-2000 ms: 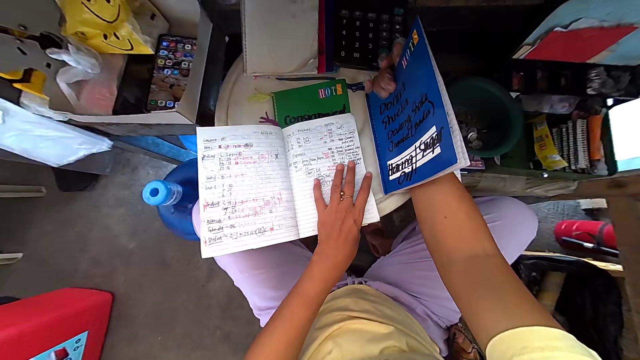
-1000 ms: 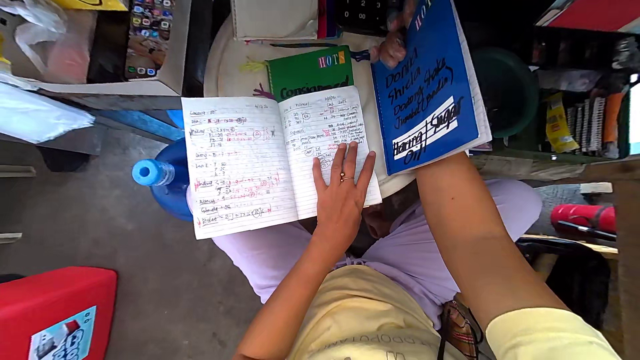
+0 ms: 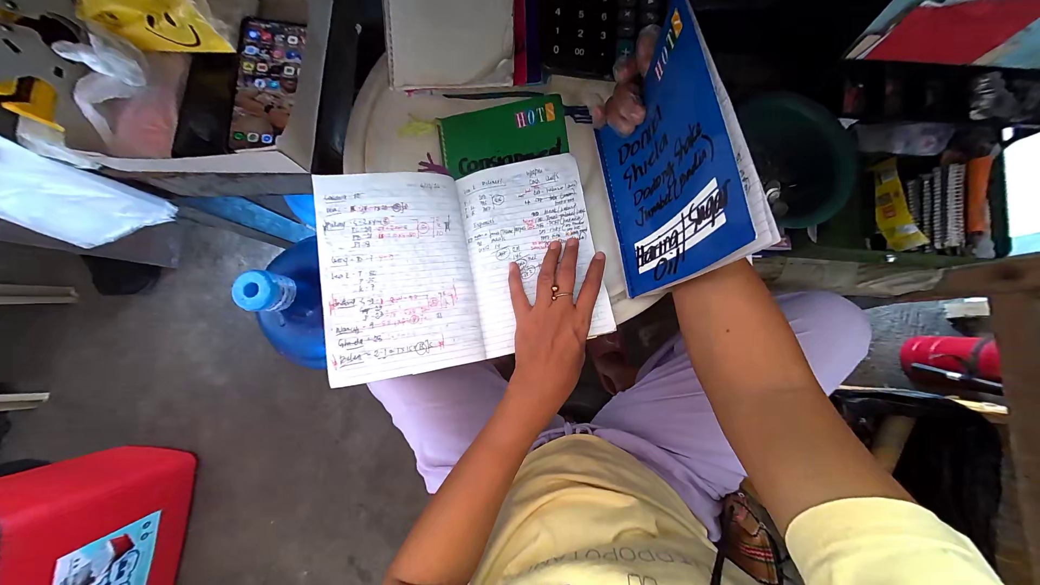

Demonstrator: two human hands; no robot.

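Observation:
An open notebook [image 3: 398, 268] with handwriting in black and red lies near my lap, on the edge of a pale round table [image 3: 374, 138]. My left hand [image 3: 556, 305], a ring on one finger, rests flat with fingers spread on its right page. Up at the right, my right hand [image 3: 630, 89] grips the top left edge of a blue notebook [image 3: 670, 162], tilted above the table; part of that hand is behind the cover. A green notebook [image 3: 504, 130] lies partly under the open one. Black calculator [image 3: 581, 36] keys show beyond my right hand.
A smartphone [image 3: 268, 85] and plastic bags [image 3: 114, 73] lie in a box at the upper left. A blue water jug [image 3: 292, 317] stands left of the table, and a red case [image 3: 89, 512] sits lower left. At right are a green basin [image 3: 784, 158] and small packets [image 3: 902, 195].
No plain change in either hand's hold: the left stays on the open page, the right on the blue notebook. The view has shifted slightly.

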